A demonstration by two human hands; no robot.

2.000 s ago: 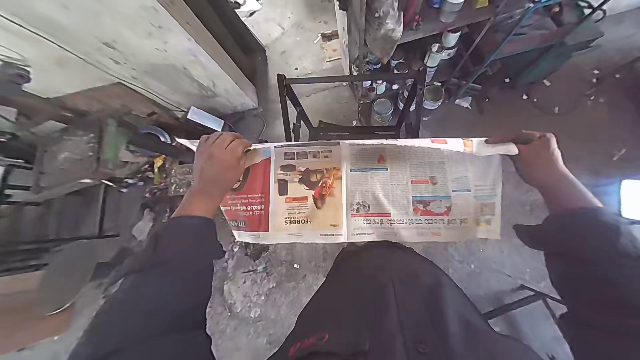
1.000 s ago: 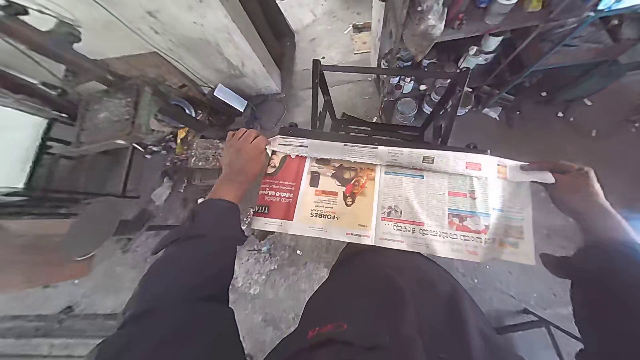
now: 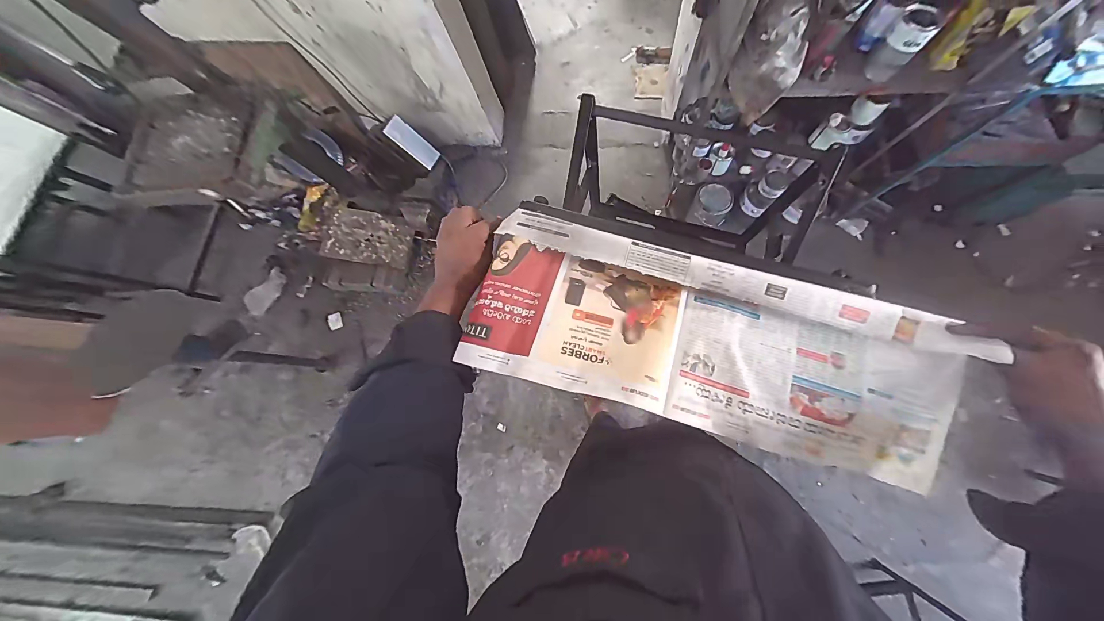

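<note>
A strip of newspaper sheet (image 3: 638, 332) with a folded upper edge hangs stretched out in front of my body. Its left upper corner is gripped by my left hand (image 3: 464, 254), with the fingers curled over at the edge of a dark bar. My right hand (image 3: 1052, 379), somewhat blurred, holds the right end near the fold. The upper edge of the paper lies along a dark metal frame (image 3: 703, 129), whose near side is partly covered by it. The lower edge hangs free above my lap.
Shelves (image 3: 906, 86) with bottles and cans stand at the upper right, with jars (image 3: 714, 203) on the floor below. A cluttered, crusted block (image 3: 366, 237) and a white box (image 3: 411, 142) are at the left. Metal bars (image 3: 95, 552) lie at the lower left.
The newspaper now slants down toward the right and its upper edge lies along the metal frame. Both hands keep hold of its ends. The view has turned.
</note>
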